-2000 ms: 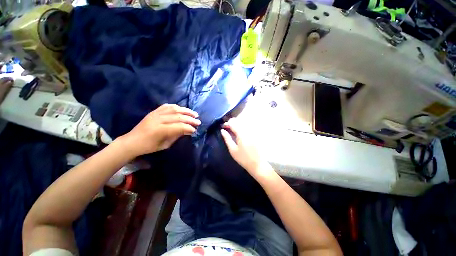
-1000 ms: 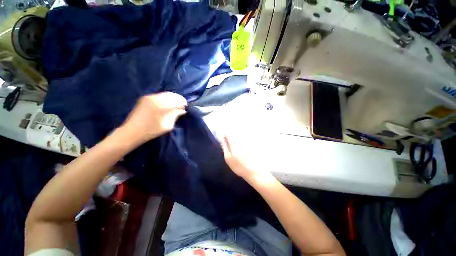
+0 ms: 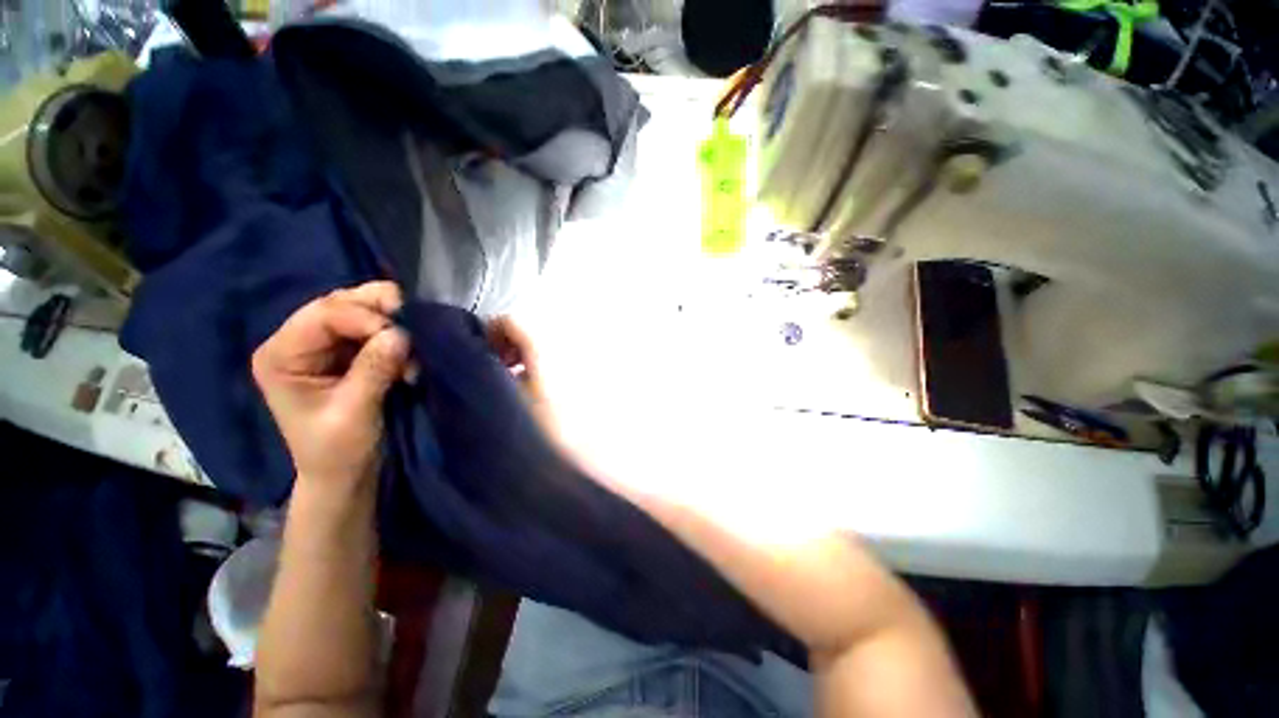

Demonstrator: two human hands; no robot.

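A navy garment [image 3: 519,477] runs from the left of the white table over its front edge towards the wearer's lap. My left hand [image 3: 337,365] pinches its upper edge between thumb and fingertips. My right hand [image 3: 516,358] is at the far side of the same piece, its fingers partly hidden by the cloth; its hold is only partly seen. Grey and white panels [image 3: 484,211] of the garment lie exposed behind the hands. The sewing machine [image 3: 1038,183] stands to the right, with its presser foot area [image 3: 828,274] away from the cloth.
A neon tag [image 3: 724,190] hangs left of the needle. A smartphone [image 3: 962,344] lies under the machine arm, with snips [image 3: 1073,418] and black-handled scissors [image 3: 1230,477] to its right. A second, yellowish machine [image 3: 70,154] stands far left. Dark cloth [image 3: 98,575] hangs below left.
Both hands and the navy cloth have moved left, away from the needle. The garment has been turned back, showing its grey and white panels. The view has shifted slightly.
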